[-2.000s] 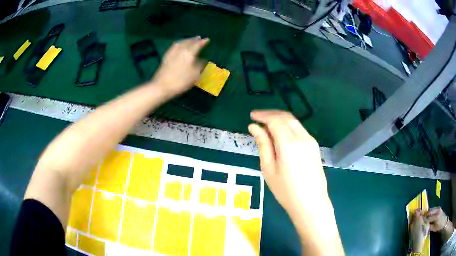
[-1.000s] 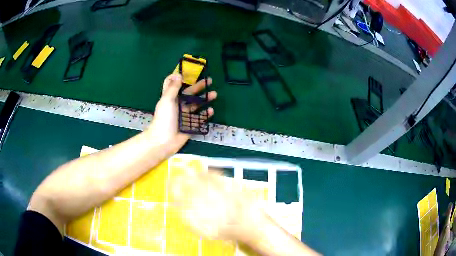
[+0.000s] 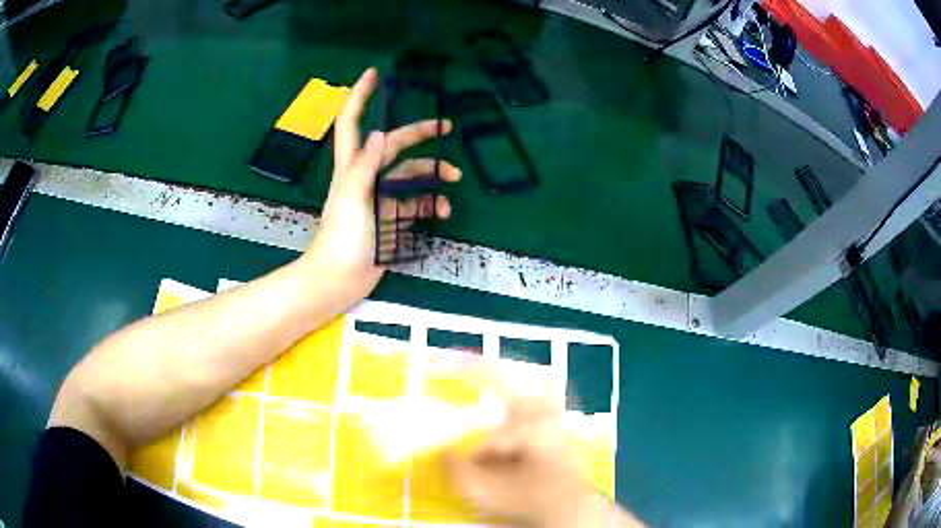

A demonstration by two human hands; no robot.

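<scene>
My left hand holds a black phone front housing upright over the belt edge rail, key grid at the bottom, its window bare. My fingers show through it. My right hand is blurred over the lower right of the film sheet. A blurred yellow film piece seems to be at its fingertips. The sheet has yellow rectangles and several empty openings along its top right. A housing with yellow film lies on the belt just left of my left hand.
Bare black housings lie on the green conveyor belt, with more at right. The pale belt edge rail crosses the view. A grey post slants at right. A narrow yellow sheet lies at far right beside a person's sleeve.
The film-covered housing by my left hand now lies farther left on the belt. The view has shifted slightly. My right hand has moved right and down over the sheet, with yellow film apparently at its fingertips.
</scene>
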